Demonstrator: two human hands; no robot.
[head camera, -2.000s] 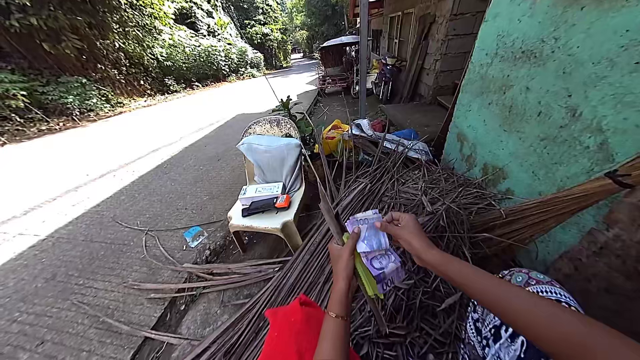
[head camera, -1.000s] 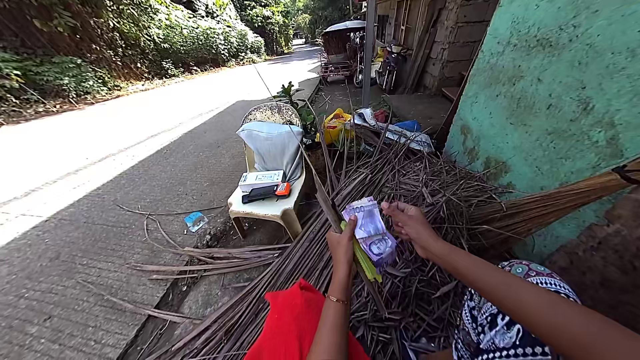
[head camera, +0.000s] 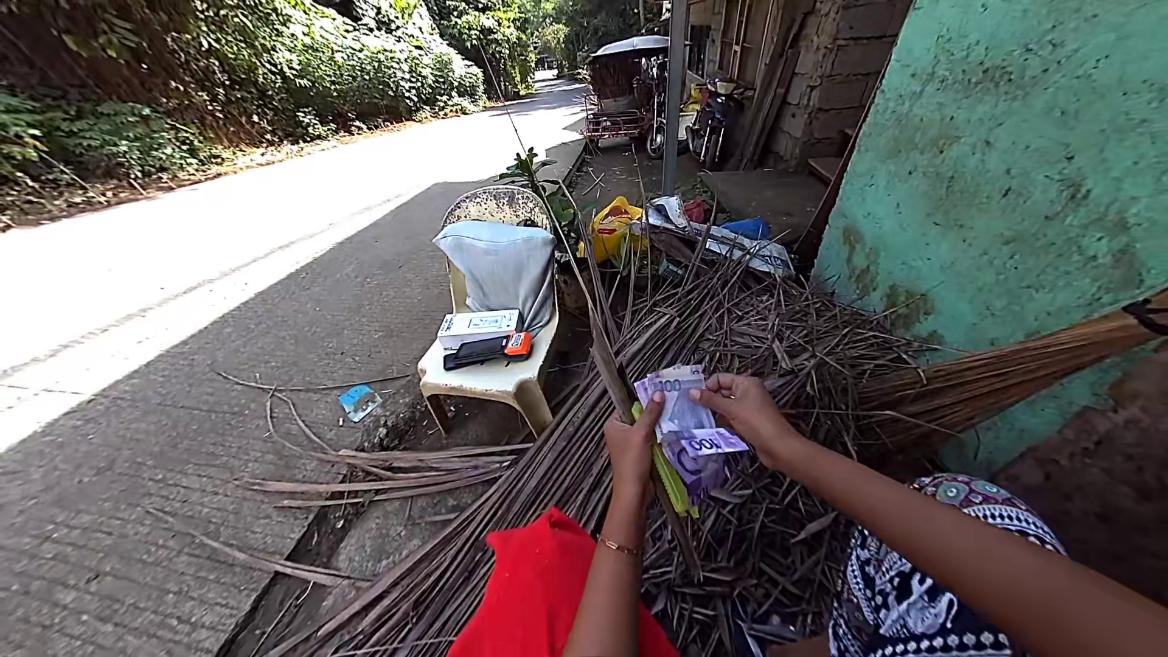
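Note:
Several purple banknotes (head camera: 686, 411), some marked 100, are spread between my two hands over a heap of dry palm fronds (head camera: 748, 328). My left hand (head camera: 634, 438) grips their left edge, thumb on top, together with a yellow-green strip (head camera: 673, 479) that hangs below. The fingertips of my right hand (head camera: 744, 411) pinch the upper right edge of the notes. One note lies folded or slanted across the others, its lower part overlapping them.
A plastic chair (head camera: 493, 383) at left holds a grey-blue pillow (head camera: 506, 265), a white box (head camera: 476, 326) and a black and orange item (head camera: 488, 350). Behind are a yellow bag (head camera: 613, 228) and a parked tricycle (head camera: 625, 96). A bundle of thin sticks (head camera: 1013, 365) leans near the green wall (head camera: 1022, 164).
The banknotes have shifted in my hands: a slanted note marked 100 now shows across the lower ones. Both hands stay on the notes.

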